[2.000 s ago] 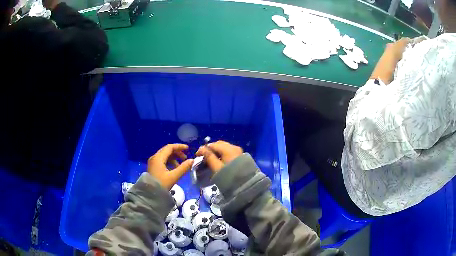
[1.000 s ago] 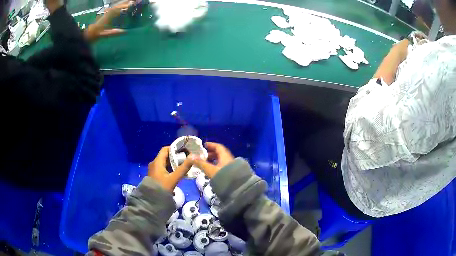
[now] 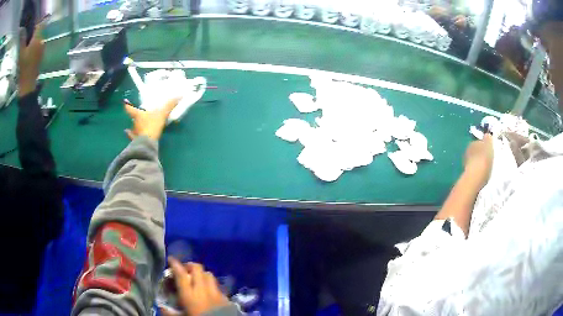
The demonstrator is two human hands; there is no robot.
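Observation:
A white camera body [image 3: 165, 89] with a white antenna sticking up at its left is on the green bench, ahead and left. My left hand [image 3: 149, 118] reaches to its near edge with fingers spread; whether it grips the body is hidden. My right hand [image 3: 196, 285] is low over the blue bin, fingers curled round a camera head [image 3: 167, 289] with a dark opening, partly hidden by my fingers and left sleeve. More white heads [image 3: 246, 297] lie in the bin beside it, blurred.
Blue bin's right rim [image 3: 283, 265] stands below the bench edge. A pile of white covers [image 3: 352, 126] lies mid-bench. A grey-black metal box [image 3: 99, 58] stands at back left. Another person's raised arm [image 3: 29, 68] is far left; a person in a white patterned top [image 3: 475, 259] works at right.
The view has tilted up towards the bench. My hands, earlier together on a white head over the bin, are apart: the left has reached to the body on the bench, the right stays low.

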